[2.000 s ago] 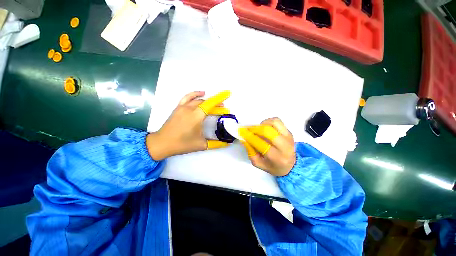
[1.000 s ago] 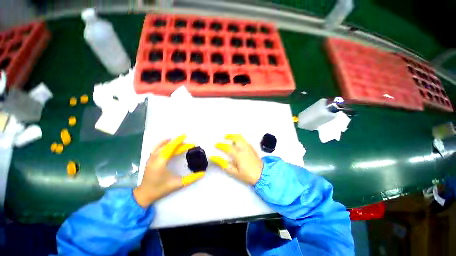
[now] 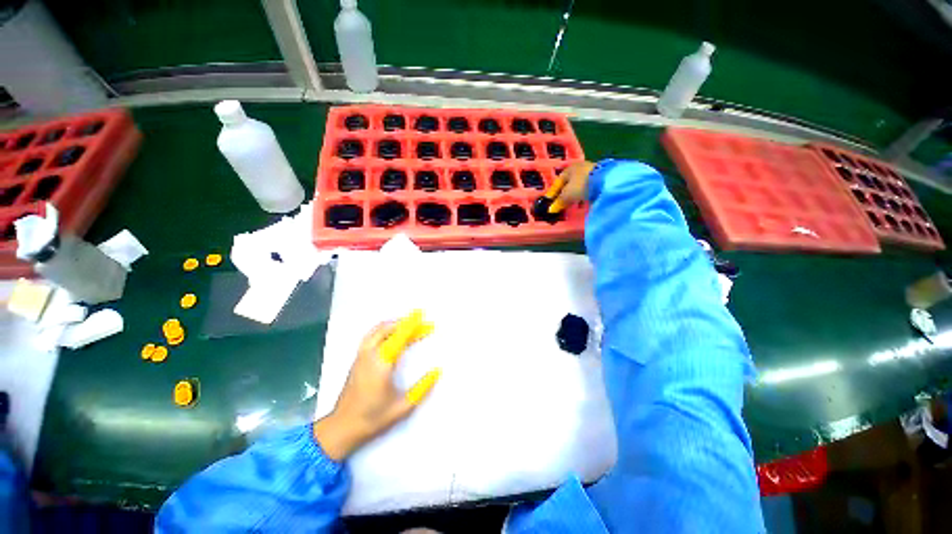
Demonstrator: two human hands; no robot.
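Observation:
The red parts tray (image 3: 449,242) stands beyond the white work mat (image 3: 491,417), with black housings in its pockets. My right hand (image 3: 572,188), in yellow finger cots, reaches to the front row near the tray's right end. Its fingertips are on a black housing (image 3: 546,209) in a pocket there. Another black housing (image 3: 573,334) lies on the mat's right side, beside my right sleeve. My left hand (image 3: 381,381), also in yellow finger cots, is over the mat's left part, empty, thumb and fingers apart.
A white squeeze bottle (image 3: 259,159) stands left of the tray. Crumpled wipes (image 3: 274,261) and loose yellow finger cots (image 3: 173,332) lie left of the mat. Another red tray (image 3: 767,193) is at right, one more (image 3: 73,172) at far left. A dispenser bottle (image 3: 89,273) stands at left.
My right hand has moved from the mat out to the tray's front row, where a housing now sits under its fingers. My left hand no longer holds a housing. The view has tilted up.

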